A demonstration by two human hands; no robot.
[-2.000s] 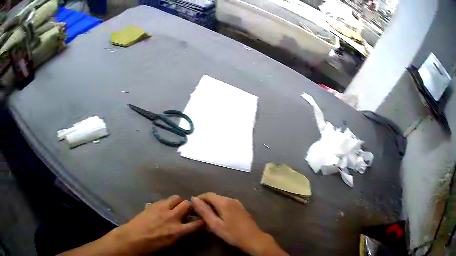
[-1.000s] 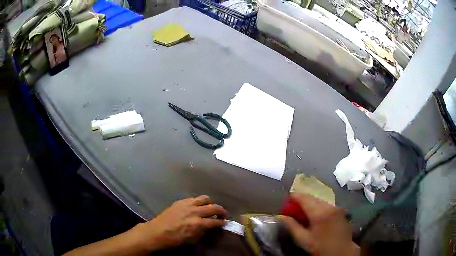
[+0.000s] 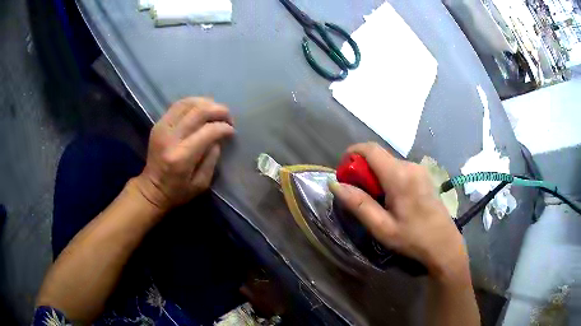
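My right hand [image 3: 408,207] grips the red handle [image 3: 360,175] of the iron [image 3: 318,204], which lies over a small whitish strip. Only the strip's left end [image 3: 269,165] shows, with a greenish tip; the rest is hidden under the iron. My left hand [image 3: 190,149] is off the strip, to its left by the table's near edge. Its fingers are curled, and whether anything small is inside them cannot be seen. The khaki fabric stack [image 3: 438,181] is partly hidden behind my right hand.
Scissors [image 3: 326,44] lie against the white sheet stack [image 3: 390,79]. A whitish pile [image 3: 193,11] is at upper left. Crumpled white scraps [image 3: 489,167] lie at right, crossed by the green coiled line [image 3: 484,179] and a dark cable. The grey table's edge [image 3: 255,232] curves close to me.
My right hand took hold of the iron and brought it onto the strip. My left hand has come off the strip and moved left. The view has shifted down towards the near edge.
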